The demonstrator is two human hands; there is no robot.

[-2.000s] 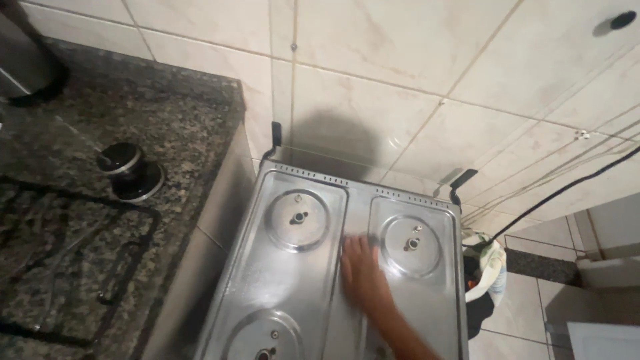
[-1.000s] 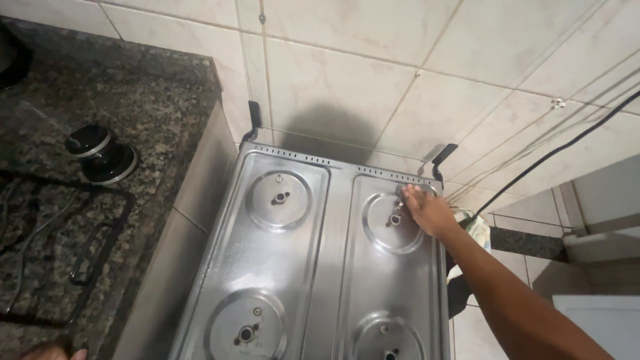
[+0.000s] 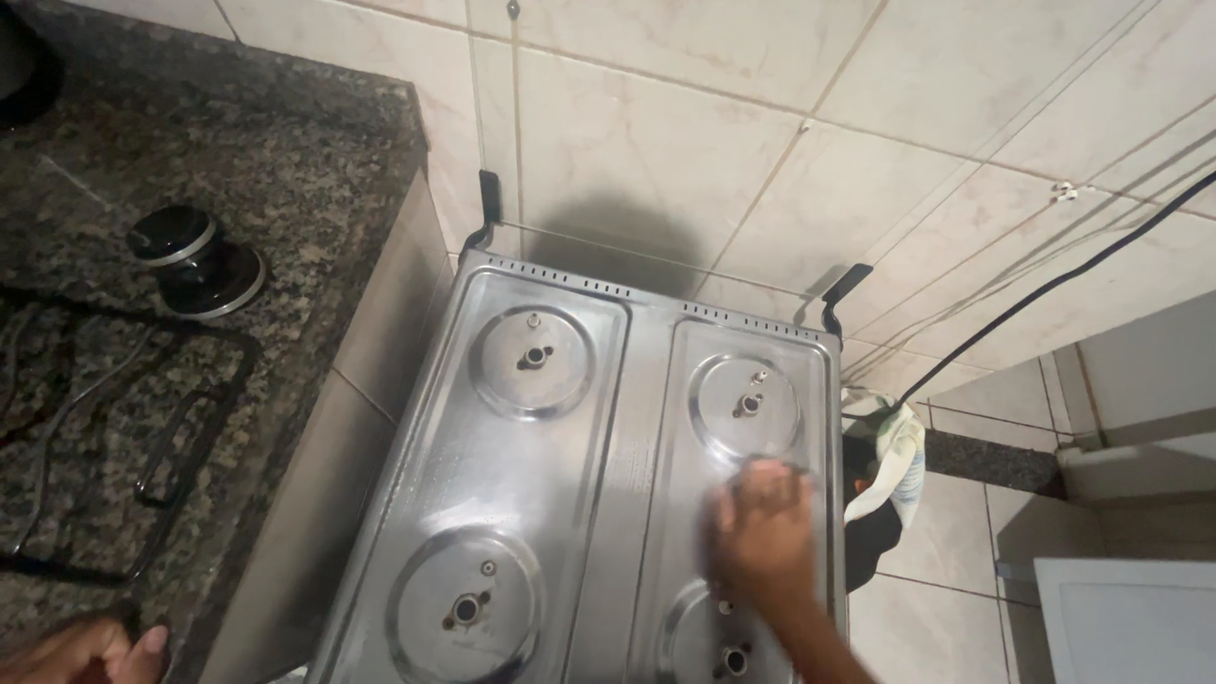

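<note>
Below me is a stainless steel gas stove top (image 3: pixel 622 446), its round burner wells bare of caps and grates. On its right panel, between the rear and front right wells, lies my right hand (image 3: pixel 765 518), blurred, with bent fingers. Whether anything is under those fingers cannot be told. My left hand (image 3: pixel 90 651) rests at the bottom left by the granite counter (image 3: pixel 313 142), fingers curled and partly cut off by the frame. Near it on the counter is a black wire pot grate (image 3: pixel 180 446). Stacked black burner caps (image 3: pixel 199 261) stand behind the grate.
Black hinge brackets (image 3: pixel 489 199) rise at the stove's rear corners, close to the tiled wall (image 3: pixel 655 123). A black cable (image 3: pixel 1054 275) runs down the wall to the right. Beside the stove hangs a bag (image 3: pixel 898 456). A white panel (image 3: pixel 1130 617) is at the lower right.
My right hand was on the middle strip, then at the rear right burner well, and is now nearer me on the right panel. More of my left hand shows at the lower left.
</note>
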